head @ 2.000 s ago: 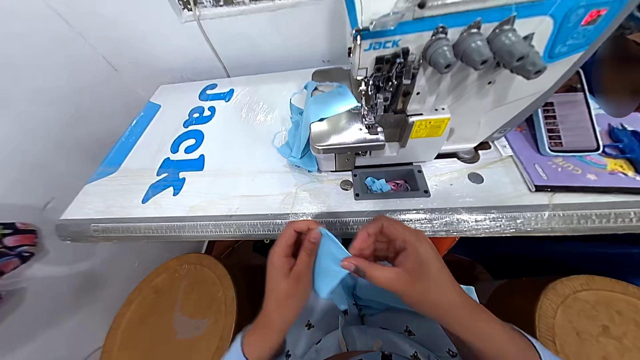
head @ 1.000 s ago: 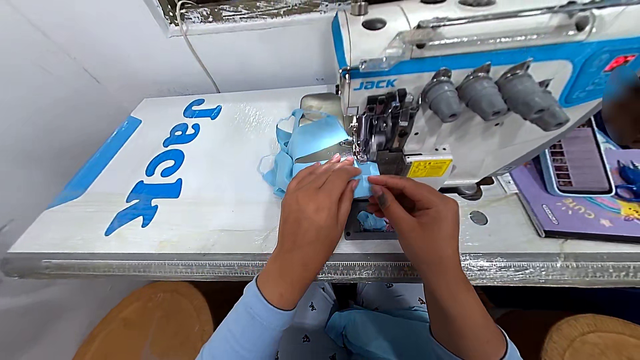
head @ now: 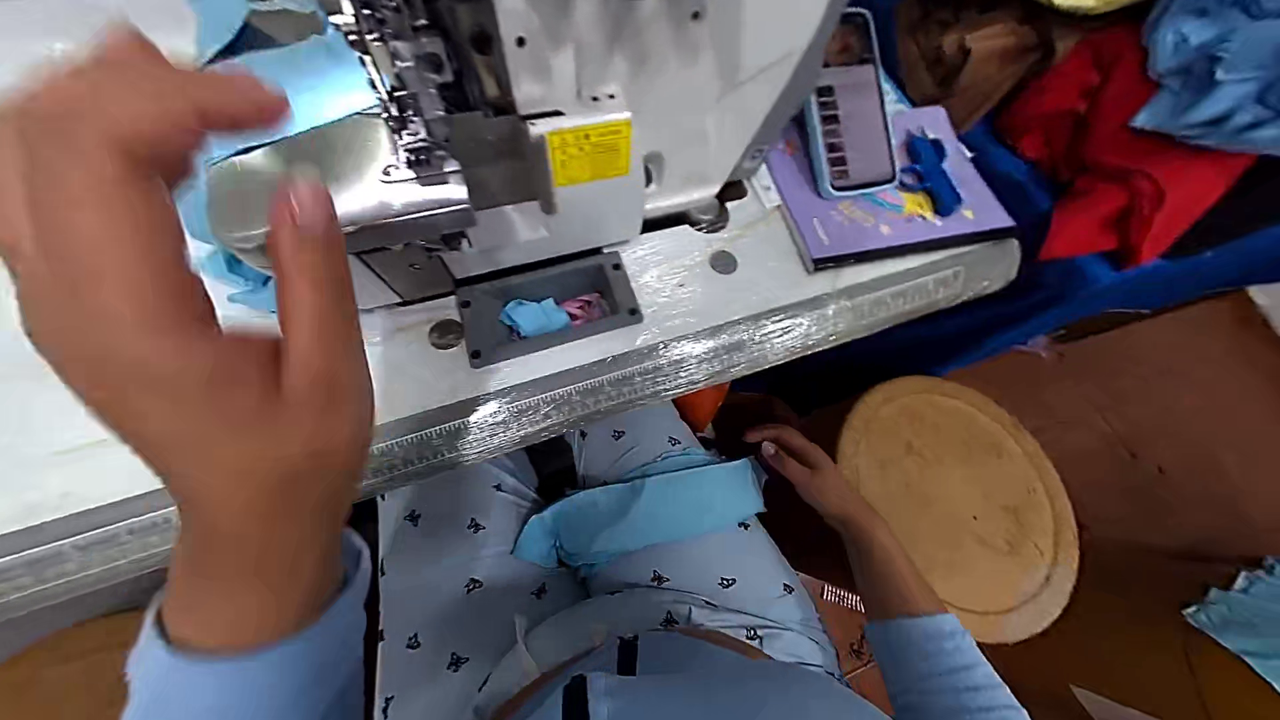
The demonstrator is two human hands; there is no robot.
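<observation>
My left hand (head: 210,330) is raised over the table at the left, fingers apart and holding nothing, partly blurred. Behind it, light blue fabric (head: 300,85) lies at the presser foot of a Jack overlock sewing machine (head: 570,110). My right hand (head: 815,475) is low beside my right thigh, near the end of a folded light blue fabric strip (head: 650,515) on my lap. Its fingers look partly bent; whether they touch the strip cannot be told.
A grey tray (head: 625,290) with blue and pink scraps is set into the table (head: 720,325). A phone (head: 850,120) and blue thread snips (head: 930,175) lie on a purple notebook (head: 890,235). A round wooden stool (head: 960,500) stands right, below red cloth (head: 1120,150).
Both hands were together at the machine's needle area a second ago. My left hand is now lifted away from the fabric, and my right hand is down beside my lap. The view has swung right.
</observation>
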